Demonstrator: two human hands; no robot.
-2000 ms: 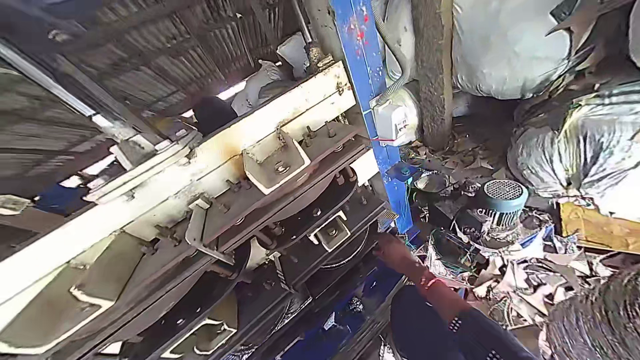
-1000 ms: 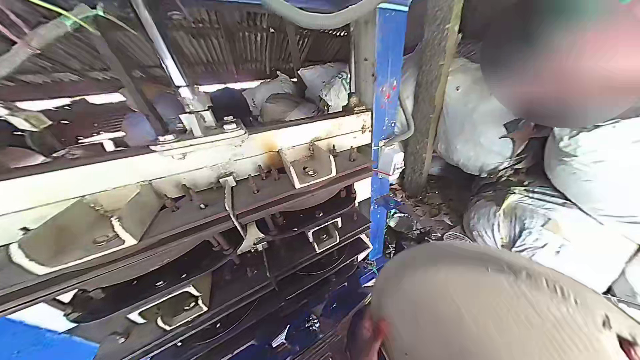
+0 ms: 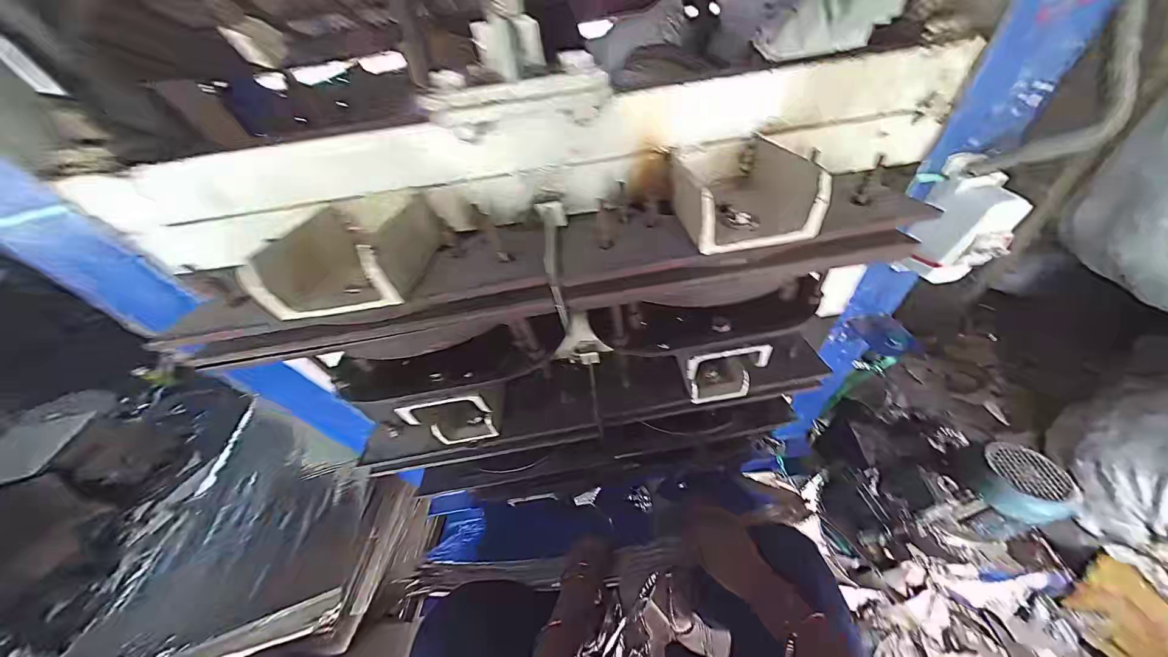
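Observation:
A large press with a white upper beam (image 3: 547,182) and dark horizontal plates (image 3: 566,292) stands before me between blue metal uprights (image 3: 976,119). Low in the view, my left hand (image 3: 589,558) is between my knees, close to the stacked flat sheets under the press. To its right, my right hand (image 3: 707,525) reaches toward the blue base (image 3: 538,529) below the lowest plate. Both hands are dark and blurred; their fingers and anything in them cannot be made out. White-edged metal brackets (image 3: 766,242) sit on the plates, with bolts beside them.
At the lower left lies a stack of flat sheets (image 3: 246,547). On the right are a teal motor with a round grille (image 3: 1031,474), scattered scraps (image 3: 949,584) and pale sacks (image 3: 1122,456). A white electrical box (image 3: 972,224) hangs by the right upright.
The large, pale rounded object at the lower right one second ago is out of view. My right hand, at the press's right side two seconds ago, is now low in front. The view has swung left and down.

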